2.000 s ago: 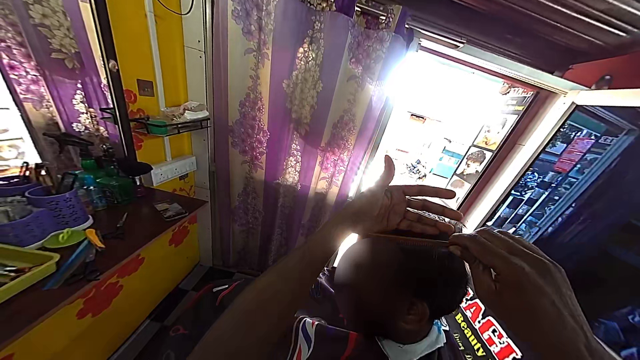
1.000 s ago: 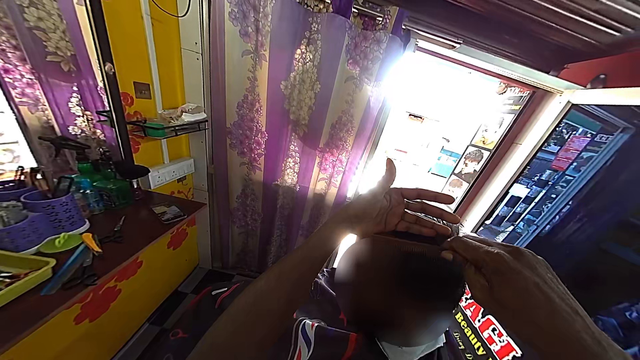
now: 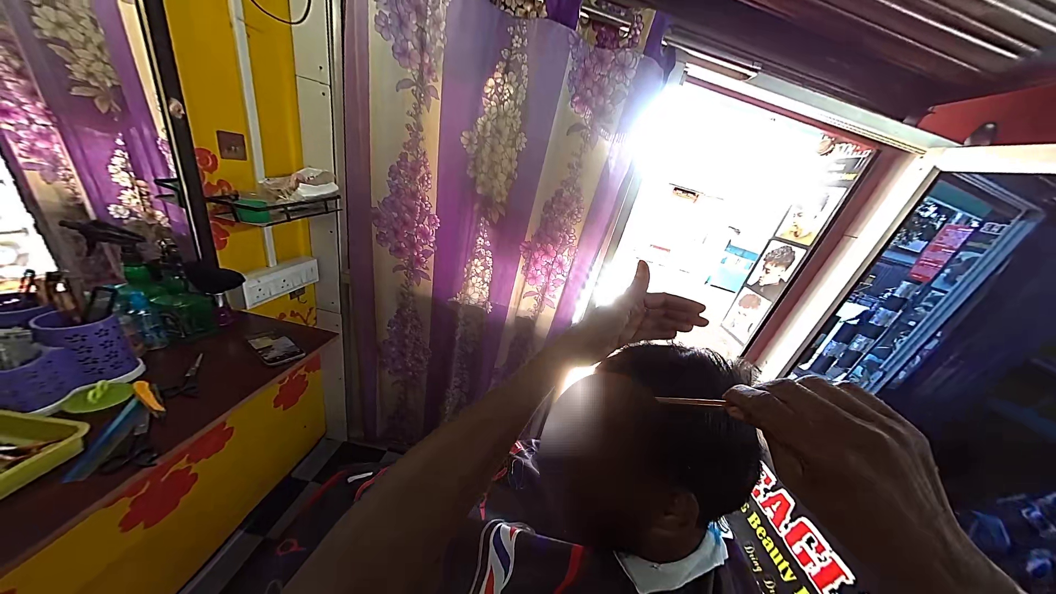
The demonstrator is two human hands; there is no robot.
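Note:
A person with short dark hair (image 3: 709, 445) sits low in front of me, a pale neck strip (image 3: 676, 569) at the collar and a dark printed cape (image 3: 569, 557) over the body. Just above and behind the top of the head is my left hand (image 3: 652, 318), thumb up, fingers apart, holding nothing. My right hand (image 3: 833, 437) pinches the end of a thin, light-brown tool (image 3: 691, 402), probably a comb seen edge-on, which lies against the hair at the side of the head.
At left, a dark red counter (image 3: 247, 388) bears purple perforated baskets (image 3: 87, 342), spray bottles, scissors (image 3: 193, 375), a phone and a yellow-green tray (image 3: 37, 450). A wire shelf (image 3: 289, 210) hangs above it. Behind are a floral curtain (image 3: 474, 206) and a bright glass door.
My left hand has lifted off the hair, its fingers apart above the head. My right hand, with the thin tool, has moved to the near side of the head.

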